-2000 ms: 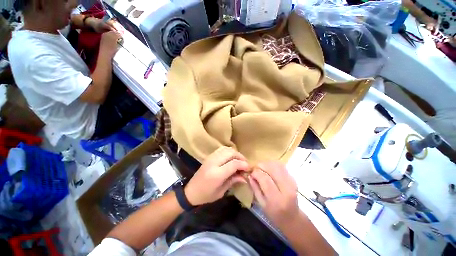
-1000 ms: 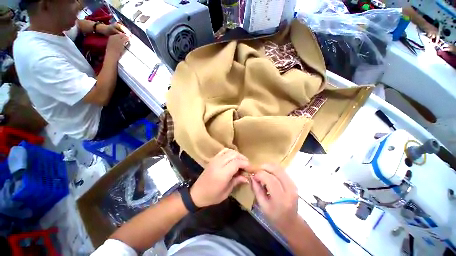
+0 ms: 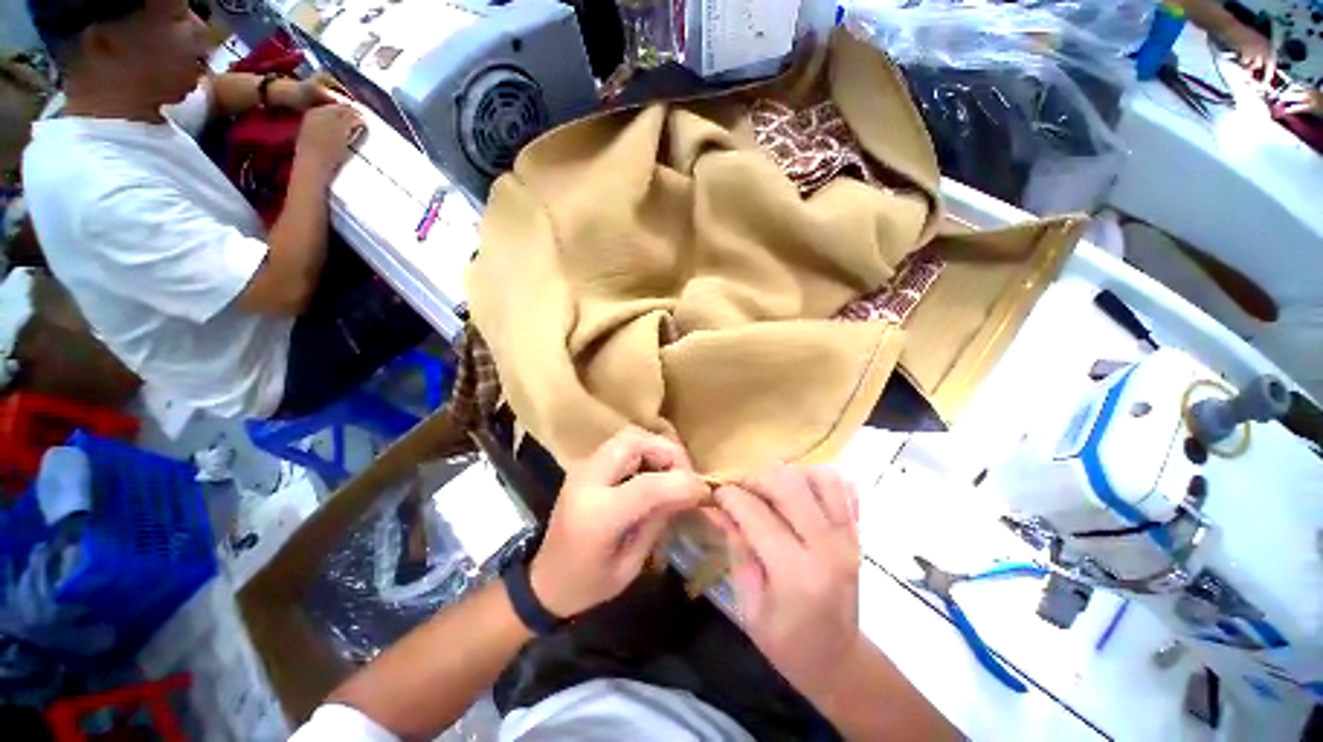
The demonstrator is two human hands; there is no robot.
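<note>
The tan jacket (image 3: 610, 247) lies heaped on the white table, its near edge hanging over the front. My left hand (image 3: 617, 507) and my right hand (image 3: 791, 558) pinch that near edge between thumbs and fingers, fingertips almost touching. What lies between the fingertips is too small to tell. Patterned brown-and-white lining (image 3: 805, 142) shows in the folds. A narrow gold line runs along the panel (image 3: 1001, 312) at the right. The blue-handled pliers (image 3: 972, 623) lie open on the table, right of my right hand, touched by neither hand.
A white sewing machine head (image 3: 1124, 449) stands at the right, a grey machine housing (image 3: 501, 102) behind the jacket. A carton (image 3: 276, 609) with plastic bags is at my left. A person in white (image 3: 145, 261) sits beyond it, near blue crates (image 3: 138, 544).
My left hand has turned, its fingers more curled and raised. My right fingers have shifted their pinch on the edge, and the hanging cloth below is more folded. The view has moved slightly.
</note>
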